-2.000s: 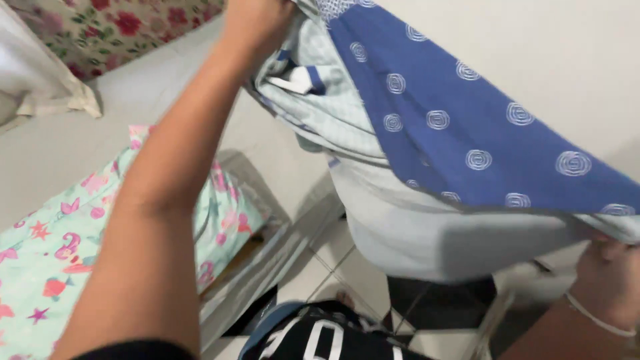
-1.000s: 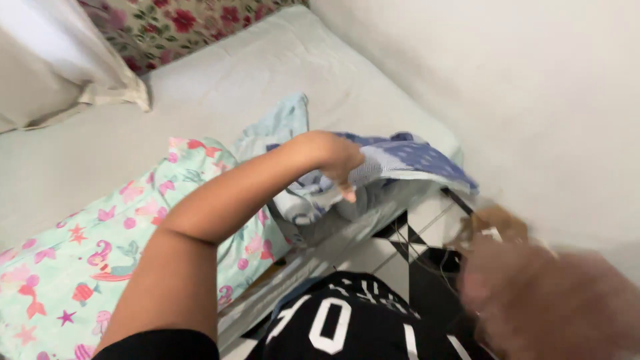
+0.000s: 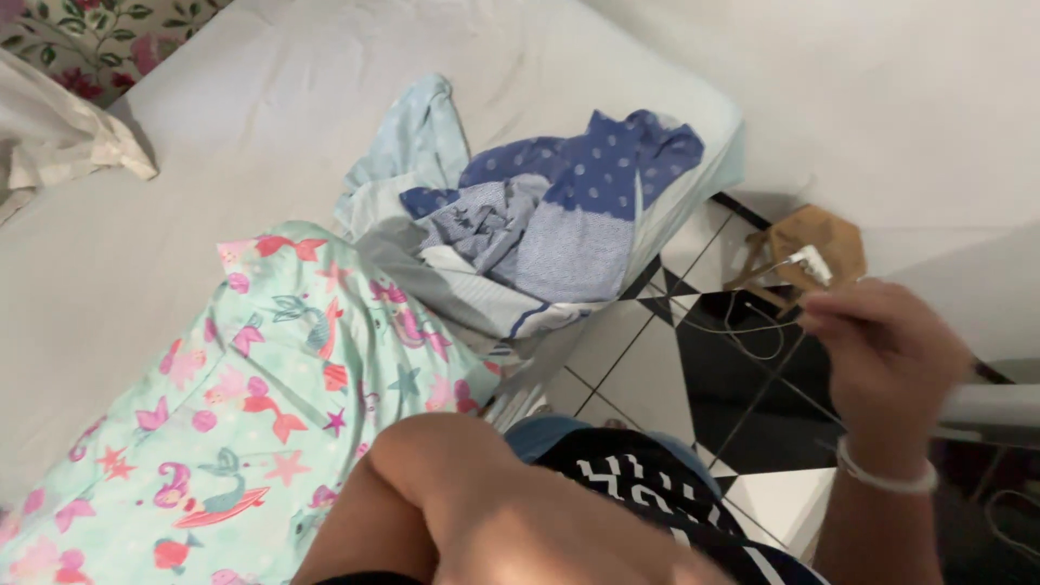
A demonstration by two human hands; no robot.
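Note:
My right hand (image 3: 886, 349), with a white band at its wrist, is raised at the right with fingers curled together. Its fingertips overlap the view of a white charger (image 3: 811, 264) on a small wooden stool (image 3: 837, 236); whether they hold anything is unclear. My left forearm crosses the bottom, and the left hand is out of view. A crumpled blue patterned cloth (image 3: 601, 171) with a paler blue part lies at the bed's corner, next to a light blue cloth (image 3: 418, 134). Left of them, a mint mermaid-print cloth item (image 3: 268, 382) lies along the bed's edge.
The bed (image 3: 504, 57) has a pale sheet and meets a white wall at the right. Black and white floor tiles (image 3: 626, 357) show beside it, with a thin white cable (image 3: 760, 331) over them. A cream curtain (image 3: 73, 134) hangs at the upper left.
The blue patterned cloth, held spread between both hands two seconds ago, now lies crumpled on the bed. My left hand has left that cloth and gone out of view.

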